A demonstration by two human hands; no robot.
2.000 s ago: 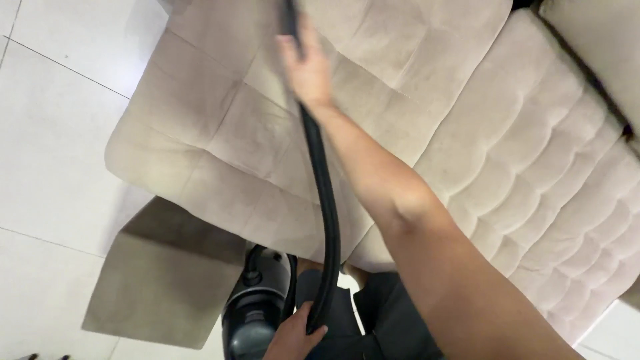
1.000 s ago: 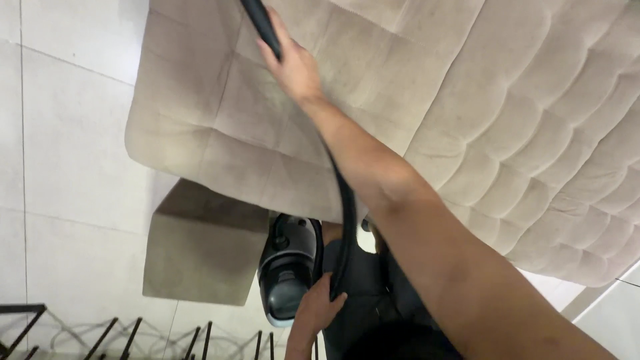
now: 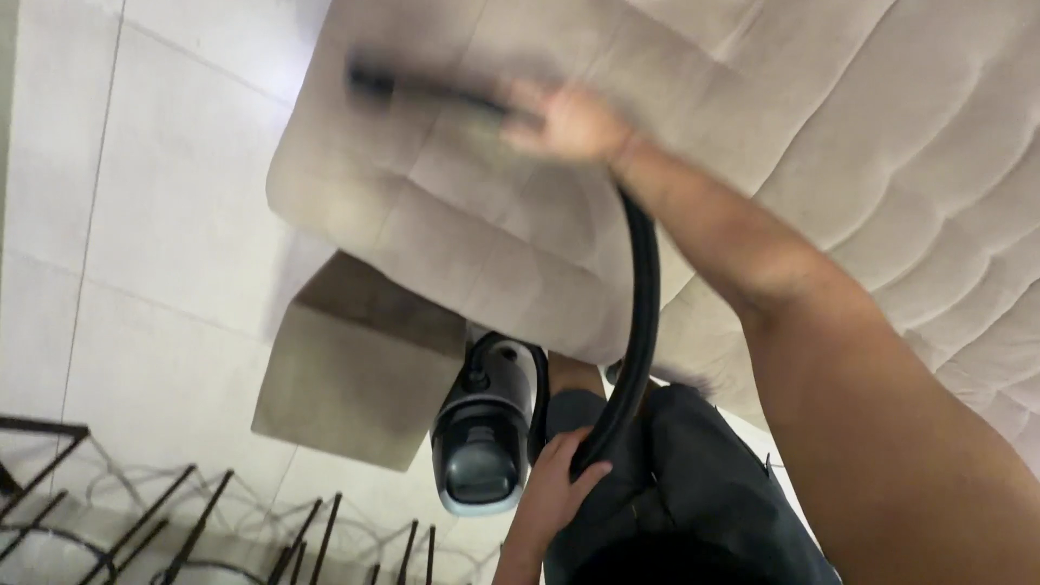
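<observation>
My right hand [image 3: 573, 122], blurred by motion, grips the handle end of a black vacuum hose [image 3: 643, 276] above the beige tufted sofa seat [image 3: 520, 219]. A dark nozzle [image 3: 372, 77] at the hose's tip points left, over the seat near its left side; whether it touches the fabric cannot be told. Lower down, my left hand [image 3: 561, 479] holds the hose's lower bend beside my knees. Just left of that hand, the vacuum cleaner [image 3: 483, 439], grey and black with a dark translucent front, is on the tiled floor, with the hose connection at its top.
A beige box-like block [image 3: 361, 382] stands beside the vacuum cleaner, partly under the sofa's edge. Thin black metal legs [image 3: 195, 520] of furniture rise at the lower left. Pale floor tiles [image 3: 187, 179] lie left of the sofa. My legs in dark shorts [image 3: 699, 463] are at the bottom.
My right hand has swung the hose's end round, from pointing up out of view to pointing left, with the nozzle now visible. My left hand still holds the lower hose.
</observation>
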